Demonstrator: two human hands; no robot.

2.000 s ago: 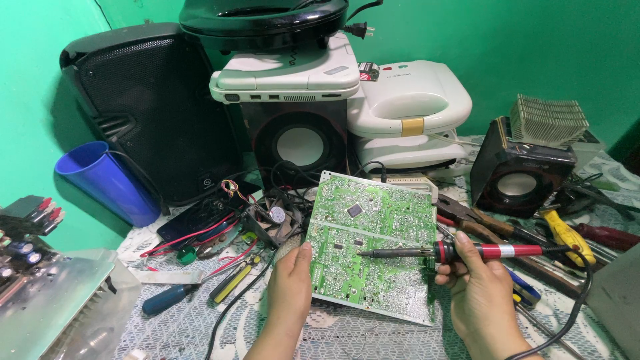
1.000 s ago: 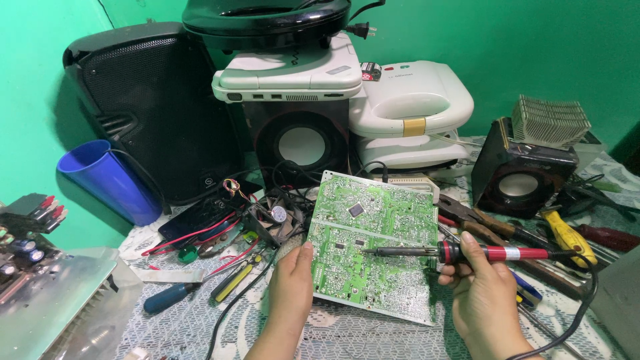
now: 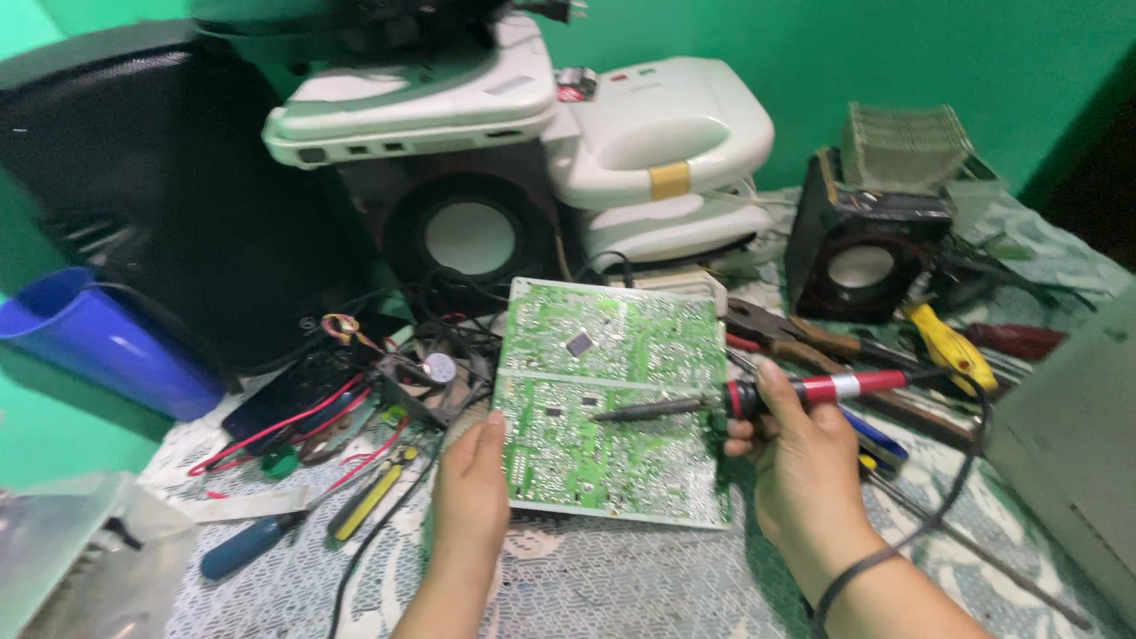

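Observation:
A green printed circuit board [image 3: 621, 355] is tilted up above the cloth, its soldered side with small chips facing me. My left hand [image 3: 475, 470] grips its lower left edge, thumb in front. In my right hand [image 3: 794, 444] is a soldering iron [image 3: 816, 389] with a red and black handle. Its dark tip points left over the board's middle, just below two small chips; whether it touches cannot be told. The iron's black cord [image 3: 963, 479] loops down across my right wrist. Some fingers of my right hand are partly behind the board's right edge.
Behind stand speakers [image 3: 470, 235], a white sandwich maker [image 3: 666, 133] and a small speaker [image 3: 861, 257] topped by a metal heatsink. Pliers [image 3: 781, 337] and screwdrivers [image 3: 950, 346] lie at right. At left are a blue cup [image 3: 111, 342], loose wires, a small fan [image 3: 435, 373] and wire strippers [image 3: 368, 497].
The view has shifted closer to the board. Both hands keep their holds on the board and the iron, and the iron's tip stays over the board's middle.

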